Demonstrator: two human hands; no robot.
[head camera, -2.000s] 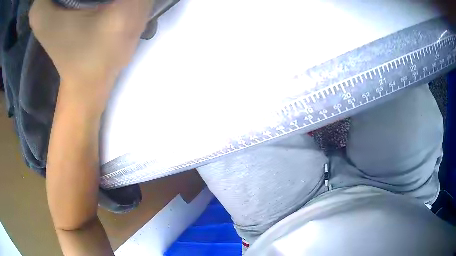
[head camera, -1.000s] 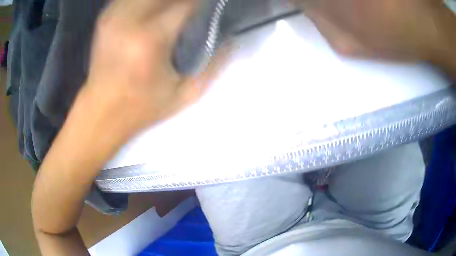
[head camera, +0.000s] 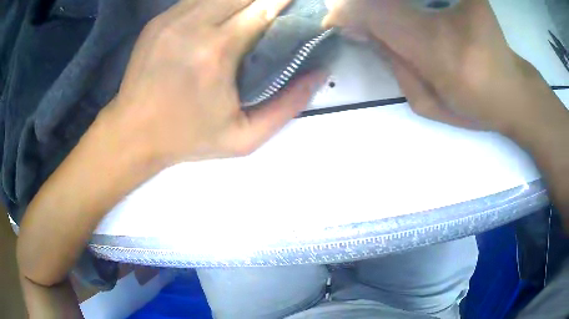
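The dark grey garment (head camera: 68, 75) lies bunched at the left, partly under my left forearm. Its silvery toothed zipper (head camera: 290, 70) runs diagonally between my hands. My left hand (head camera: 193, 87) holds the garment's zipper edge, with the thumb below the teeth and the fingers over the cloth. My right hand (head camera: 430, 56) is at the upper end of the zipper, its fingertips on the cloth edge at the top of the view. The exact grip of the right fingertips is partly hidden and blurred.
A pale metal plate (head camera: 359, 78) with a small dark hole lies behind a dark seam line. The white table (head camera: 324, 162) has a curved ruler strip (head camera: 312, 248) along its front edge. Black snips (head camera: 559, 48) lie at the upper right. Grey-trousered legs (head camera: 268, 290) are below.
The view has shifted, showing more of the plate and table. My right hand has come in from the right to the zipper's upper end. My left hand has moved right with the zipper edge.
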